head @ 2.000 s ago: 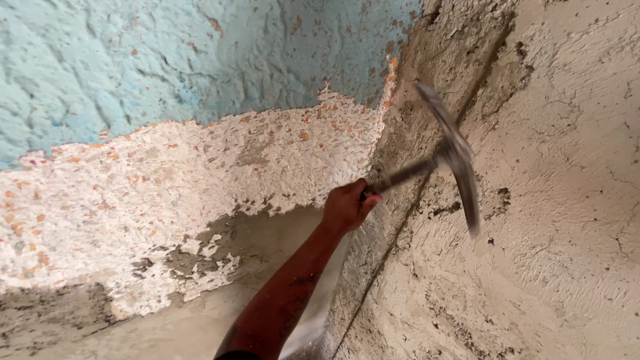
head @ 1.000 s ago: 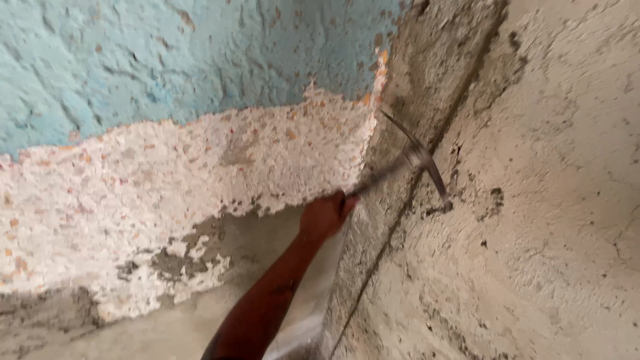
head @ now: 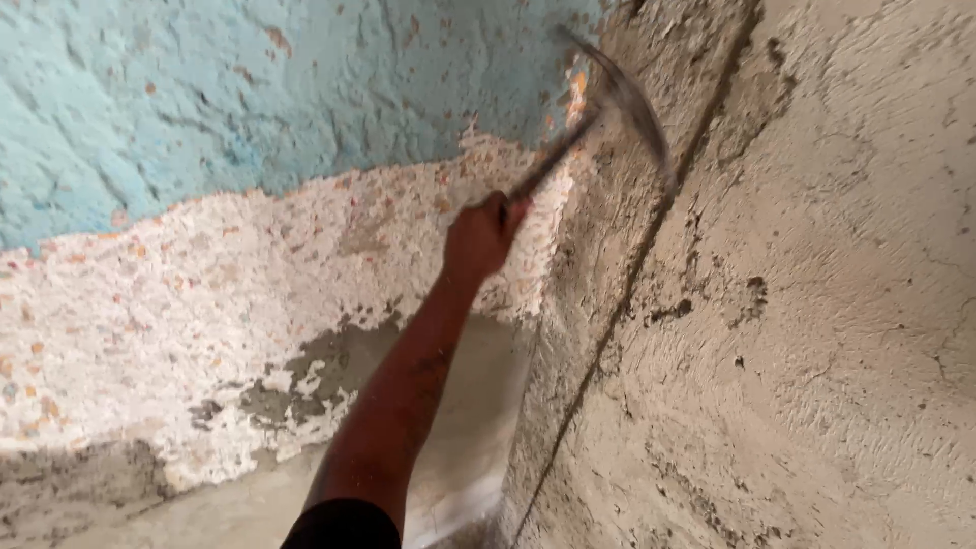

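My left hand [head: 480,236] is closed around the handle of a small pick [head: 560,156], near its lower end. The pick's curved metal head [head: 637,107] is blurred. One end lies over the blue paint [head: 305,91], and the other lies over the rough grey-brown strip at the wall corner [head: 587,267]. Whether either end touches the wall cannot be told. Below the blue paint is a band of chipped pinkish-white plaster [head: 229,305], partly behind my hand and forearm. My right hand is out of view.
A rough beige wall [head: 854,305] fills the right side, with a dark groove [head: 633,274] running diagonally along its edge. Grey render [head: 488,366] shows below the chipped plaster, beside my forearm. Dark pits [head: 671,311] mark the beige wall.
My left hand and the pick have moved up in view. The pick's head was over the beige wall and groove earlier; now it is higher, partly over the blue paint.
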